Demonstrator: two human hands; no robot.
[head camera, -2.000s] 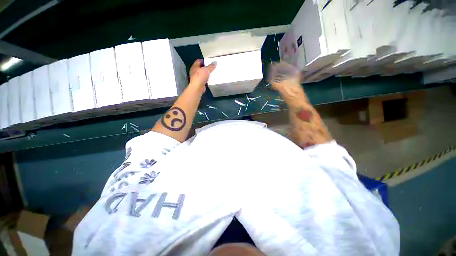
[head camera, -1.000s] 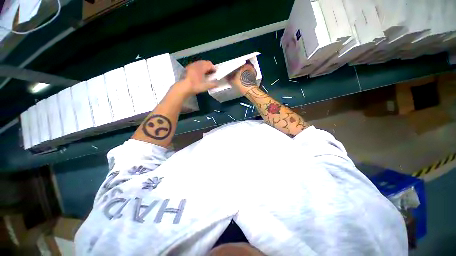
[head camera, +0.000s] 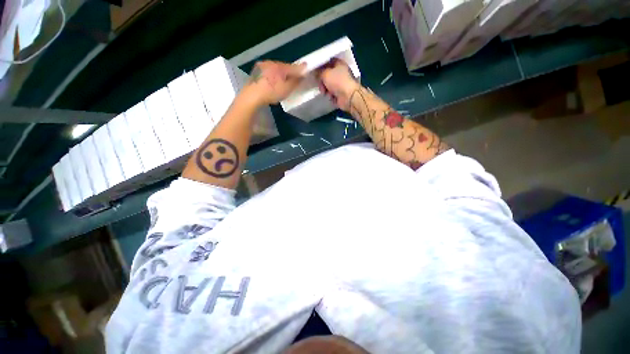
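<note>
A white folding carton (head camera: 309, 105) sits on the dark green bench between the two rows, its lid panel (head camera: 330, 52) raised at a slant. My left hand (head camera: 278, 79) is at the left edge of the lid, fingers on the panel. My right hand (head camera: 336, 79) is at the carton's mouth under the raised lid, its fingertips partly hidden. I cannot tell how firmly either hand grips.
Closed cartons (head camera: 148, 128) stand packed in a row on the left. More cartons (head camera: 442, 31) stand at the upper right. Thin white strips (head camera: 345, 122) lie scattered on the bench. A blue bin (head camera: 587, 231) with clear plastic stands on the floor at the right.
The carton has gone from lying square with a flat top to angled with its lid raised. My right hand has moved from beside it to its mouth. The view has turned.
</note>
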